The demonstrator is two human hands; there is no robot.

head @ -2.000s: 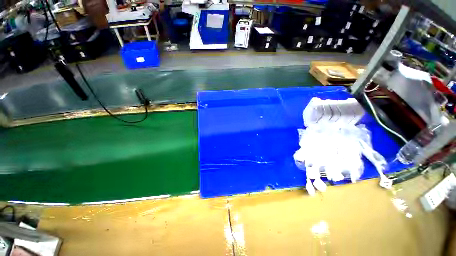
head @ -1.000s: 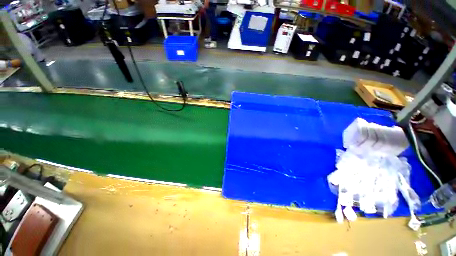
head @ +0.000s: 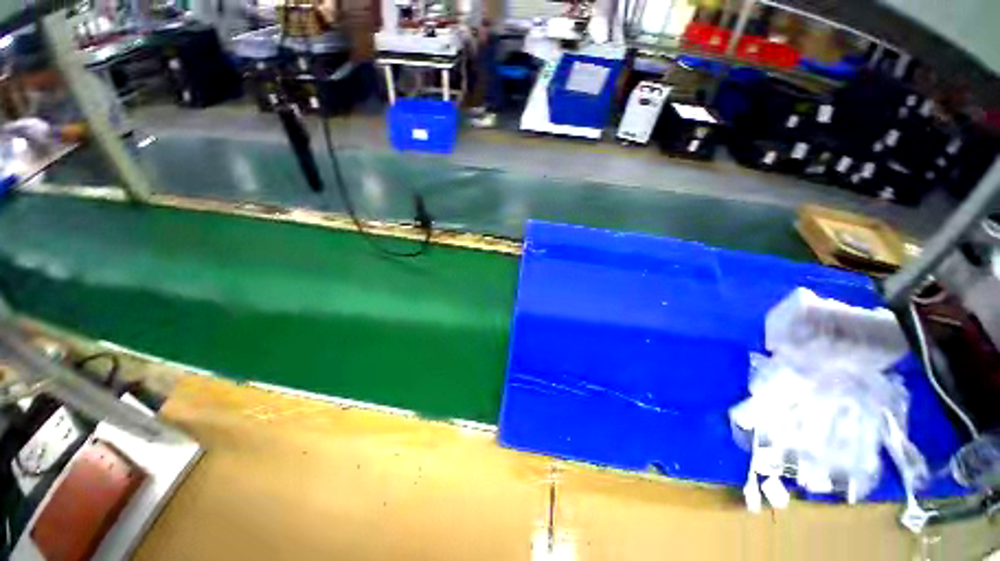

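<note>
Neither of my hands is in the picture. White power strips point(head: 839, 325) stand side by side at the right end of a blue plastic sheet point(head: 625, 351). Crinkly clear bags point(head: 822, 416) with white cords lie in front of them. Several white plug ends point(head: 774, 491) hang over the sheet's front edge onto the tan bench top point(head: 384, 482). A red-brown block point(head: 88, 502) sits on a white base at the lower left.
A green conveyor belt point(head: 274, 312) runs behind the bench. A black cable with a connector point(head: 423, 214) hangs over it. A grey post point(head: 93, 110) stands left, another point(head: 949, 236) right. A wooden tray point(head: 850, 239) lies behind the sheet. A blue bin point(head: 422, 125) is on the floor.
The view has turned left, so the sheet and strips sit further right and the red-brown block has come into view. No thing has visibly been moved.
</note>
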